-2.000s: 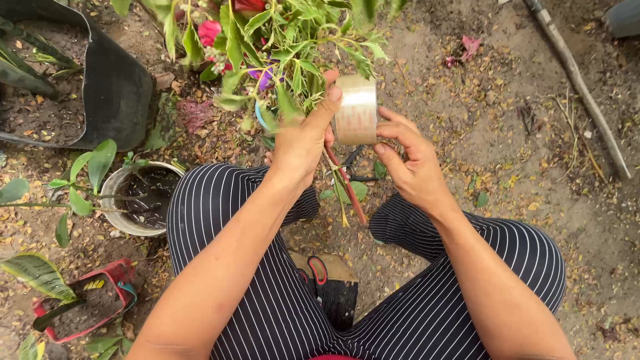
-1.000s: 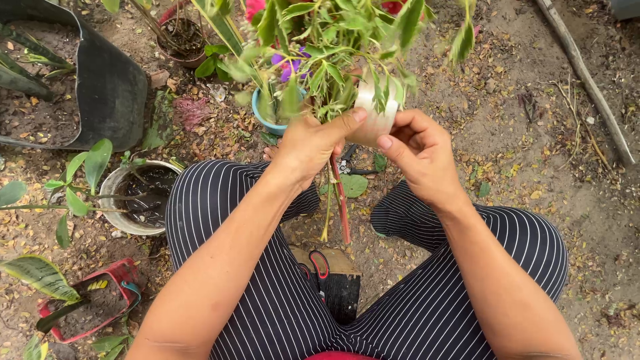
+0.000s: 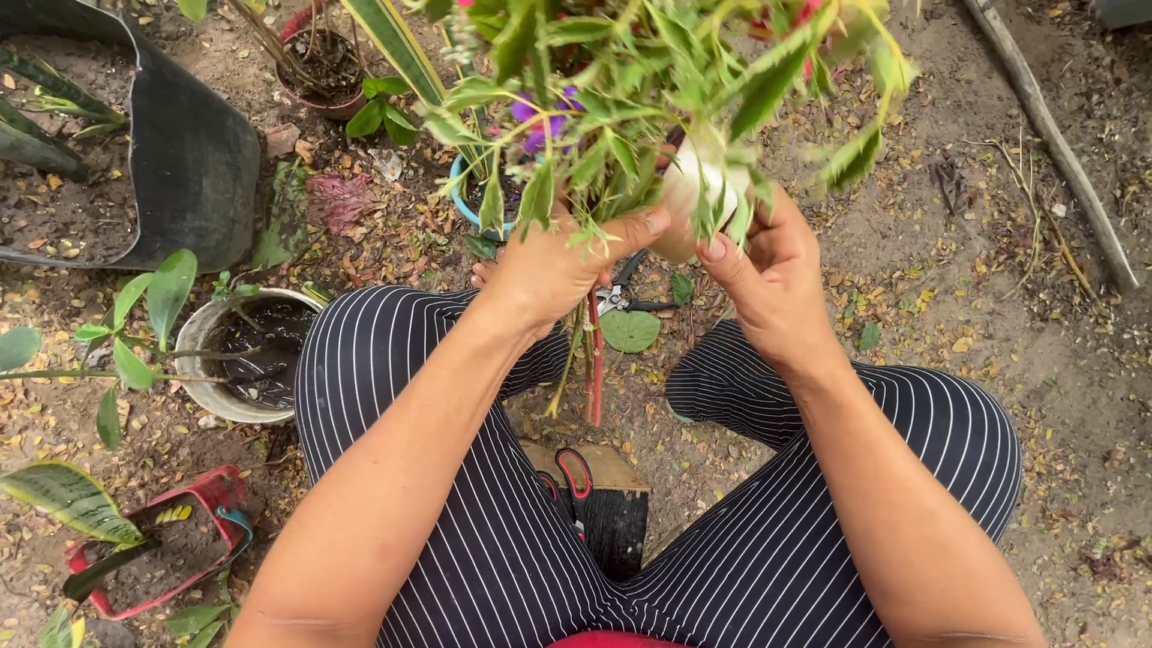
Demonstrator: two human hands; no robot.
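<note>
My left hand (image 3: 562, 261) is closed around the stems of a bunch of leafy cuttings and flowers (image 3: 612, 117), with red and purple blooms among variegated leaves. Below that fist the cut stems (image 3: 594, 369) hang down. In my right hand (image 3: 769, 270) is a wide roll of clear packing tape (image 3: 697, 193), held against the right side of the bunch just beside my left thumb. Leaves cover part of the roll, and whether a strip of tape runs to the stems cannot be told. Behind the stems, a pair of pruning shears (image 3: 621, 297) lies on the soil.
Scissors with red and black handles (image 3: 574, 477) rest on a wooden block (image 3: 621, 513) between my legs. Around my left side are a black planter (image 3: 193, 153), a whitish pot (image 3: 247, 409), a red container (image 3: 162, 598) and a blue-rimmed pot (image 3: 468, 202). A stick (image 3: 1048, 135) lies at right.
The bunch has shifted and turned in my hands, its leaves now spreading farther right and over the tape roll. The roll, plainly visible two seconds ago, is now partly hidden.
</note>
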